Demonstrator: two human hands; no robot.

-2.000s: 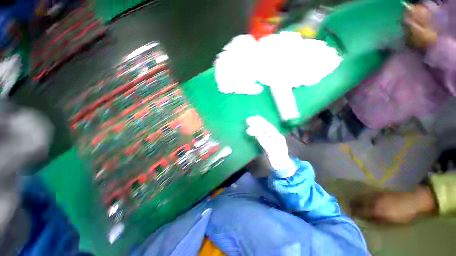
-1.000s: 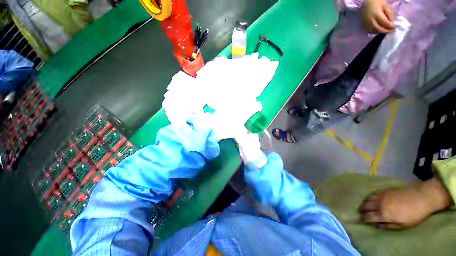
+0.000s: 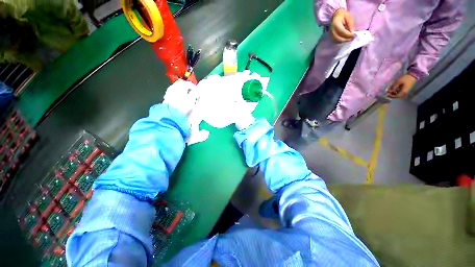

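Note:
A bright white pile of wiping cloths [image 3: 216, 104] lies on the green mat, overexposed so its folds hardly show. The green end cap [image 3: 252, 90] of the glue cartridge lies at the pile's right side, with a thin clear hose; its white tube cannot be told from the cloths. My left hand [image 3: 180, 96], in a white glove, is at the pile's left edge. My right hand [image 3: 244, 121], also white-gloved, is at its lower right edge, mostly merged with the white. What either hand holds cannot be made out.
A tray of circuit boards [image 3: 67, 193] lies left, partly behind my left sleeve. Beyond the cloths stand a red post [image 3: 169, 47] with a yellow tape roll [image 3: 143, 20], a small bottle [image 3: 229, 58] and a black tool [image 3: 259, 62]. A person in a pink smock stands right.
My left hand has moved to the pile's left edge. The green cap has moved from the pile's lower right up onto its right side. The view has shifted.

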